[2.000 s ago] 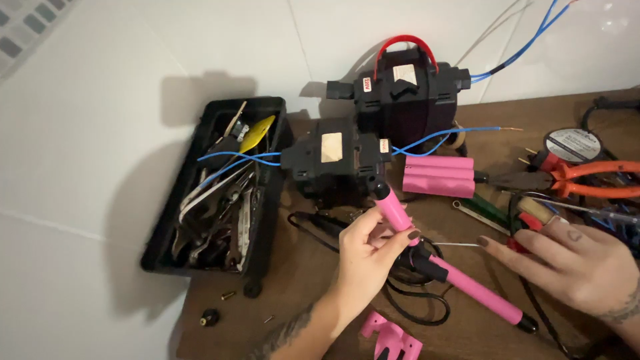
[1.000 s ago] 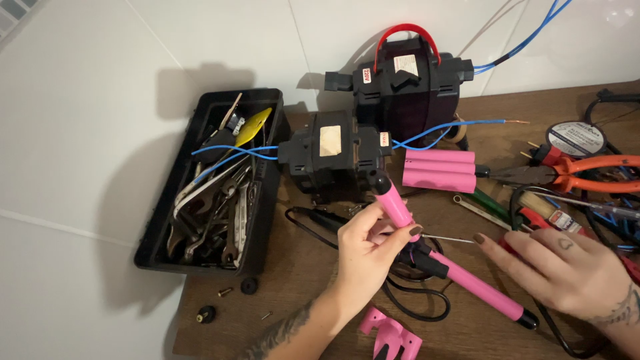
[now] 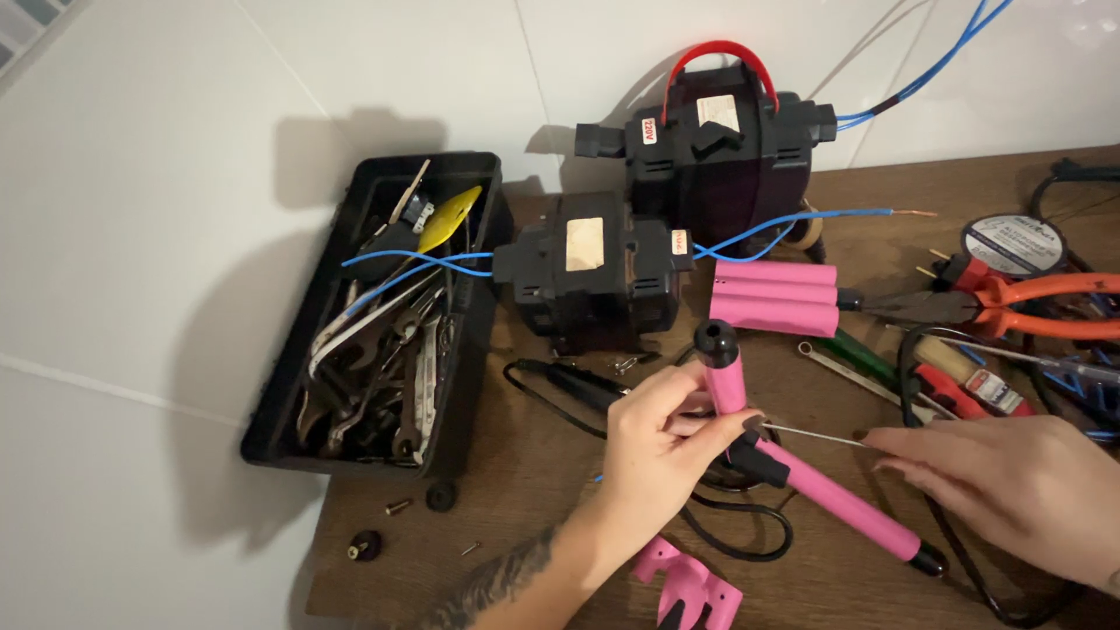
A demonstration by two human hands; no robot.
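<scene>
My left hand (image 3: 669, 437) pinches the pink handle (image 3: 725, 385) of a curling-iron-like tool between thumb and fingers; its black end cap points up toward the camera. A second pink barrel (image 3: 853, 503) with a black tip joins it at a black collar (image 3: 758, 459) and slants to the lower right. My right hand (image 3: 997, 481) holds a thin metal shaft (image 3: 814, 433), whose far end meets the handle beside my left thumb. The shaft's other end is hidden by the right hand. A pink plastic bracket piece (image 3: 689, 586) lies below my left wrist.
Two black transformers (image 3: 604, 271) (image 3: 722, 157) stand at the back. A black toolbox (image 3: 262, 437) of wrenches is left. Pink triple barrels (image 3: 774, 299), orange-handled pliers (image 3: 997, 306), a solder spool (image 3: 1015, 247) and a wrench (image 3: 862, 376) lie right. Small screws (image 3: 398, 507) and black cords (image 3: 744, 556) lie on the wooden table.
</scene>
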